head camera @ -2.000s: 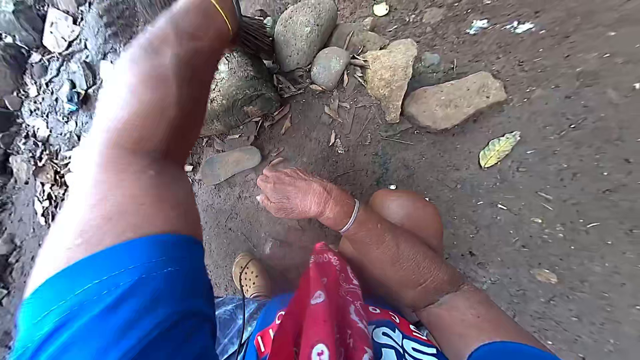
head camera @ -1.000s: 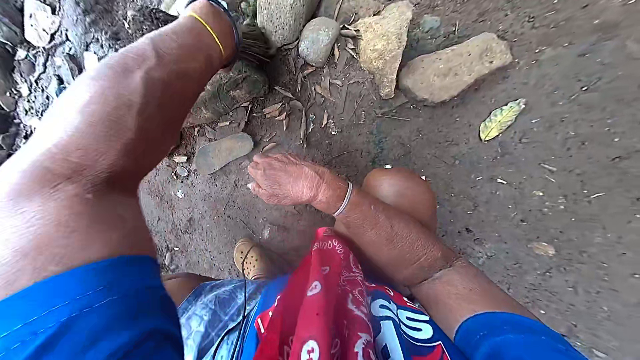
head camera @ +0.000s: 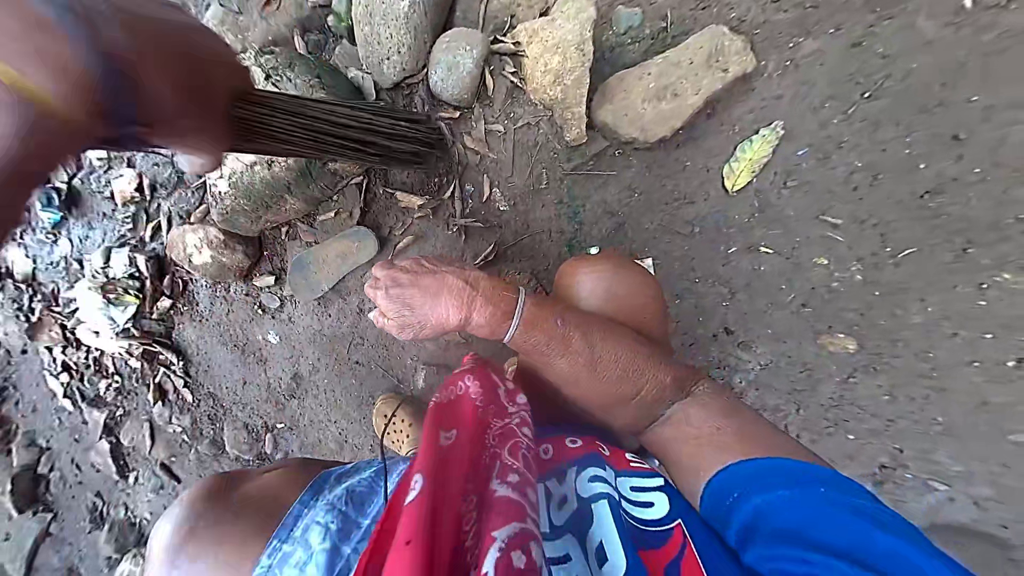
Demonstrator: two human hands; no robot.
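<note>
From the left edge my left hand (head camera: 180, 80), blurred, grips a bundle of thin dark sticks, a stick broom (head camera: 344, 130). The broom's tips touch the soil and dry leaves (head camera: 472, 140) beside a small round stone (head camera: 458, 67). My right hand (head camera: 424, 298) hangs in front of my right knee (head camera: 612, 292), its fingers curled and its palm hidden; nothing shows in it. Just left of its knuckles lies a flat grey, sole-shaped piece (head camera: 333, 262) on the ground.
Large stones (head camera: 672, 84) line the upper part of the view. A mossy rock (head camera: 268, 192) lies below the broom. Leaf litter and scraps (head camera: 112, 304) cover the left side. A yellow-green leaf (head camera: 752, 158) rests on bare soil at right. A tan perforated clog (head camera: 398, 424) shows below.
My left hand has come down from the top edge toward the left, and the broom has swung fully into view over the stones. My right hand has stayed near my knee.
</note>
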